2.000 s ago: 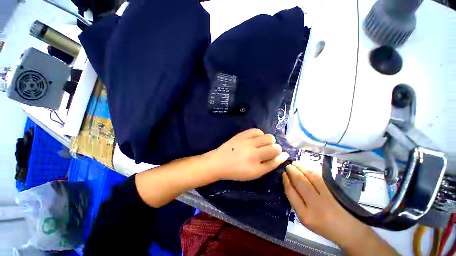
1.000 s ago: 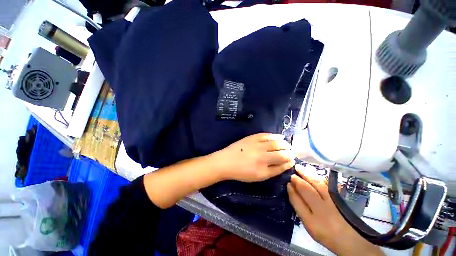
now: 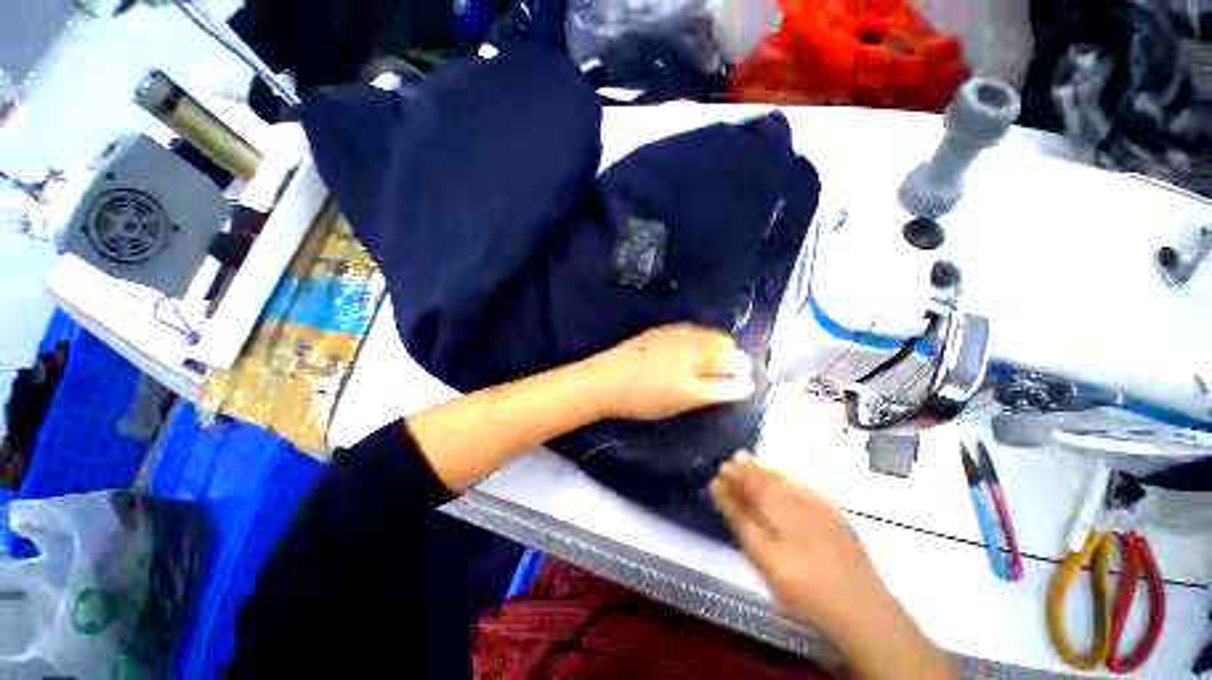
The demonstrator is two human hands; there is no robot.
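The navy garment piece lies in a heap left of the sewing machine, its right edge beside the machine head. A black care label with pale print lies on it. My left hand presses on the cloth near its right edge, fingers bent, just left of the needle area; what the fingertips hold is unclear. My right hand is at the lower right edge of the cloth, slightly blurred, fingertips at the cloth; whether they pinch it cannot be told.
Thread snips and scissors lie on the white table at right. A grey device with a fan stands at left. Blue crates and a clear plastic bag are lower left. An orange-red heap is behind the table.
The view has pulled back, so the machine looks smaller and the snips and scissors show. My right hand has moved down and away from my left hand and the needle area.
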